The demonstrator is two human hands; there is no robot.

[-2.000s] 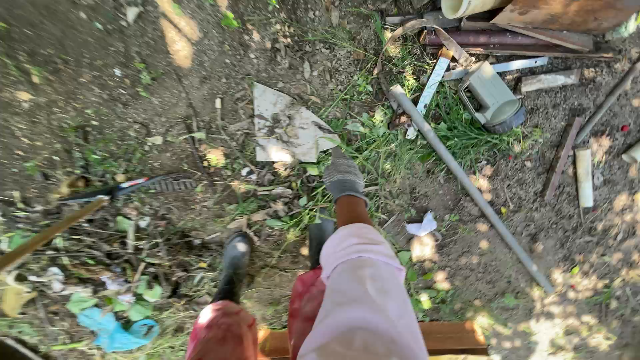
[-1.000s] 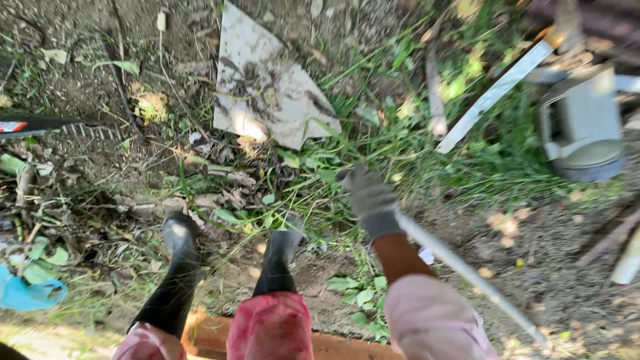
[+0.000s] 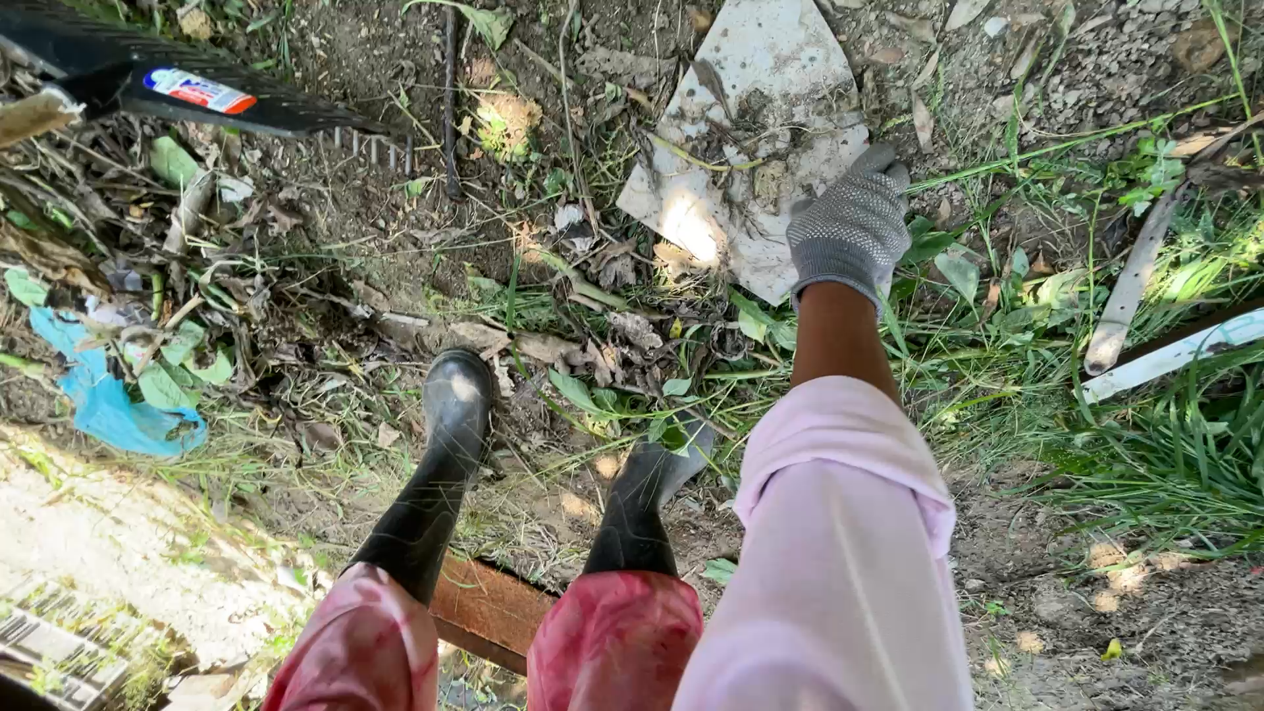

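Observation:
My right hand, in a grey dotted work glove, is at the right edge of a flat, dirty off-white broken sheet lying on the soil. The fingers reach over that edge; whether they grip it is hard to tell. Soil and dry plant bits lie on the sheet. My left hand is out of view. A black rake head with thin tines and part of its wooden handle show at the upper left.
My black rubber boots stand on littered ground below the sheet. A torn blue plastic bag lies at left, a reddish-brown beam behind the boots. At right are grass, a flat strip and a white bar.
My right hand has moved up from the grass below the sheet to the sheet's right edge. The view has moved closer to the ground.

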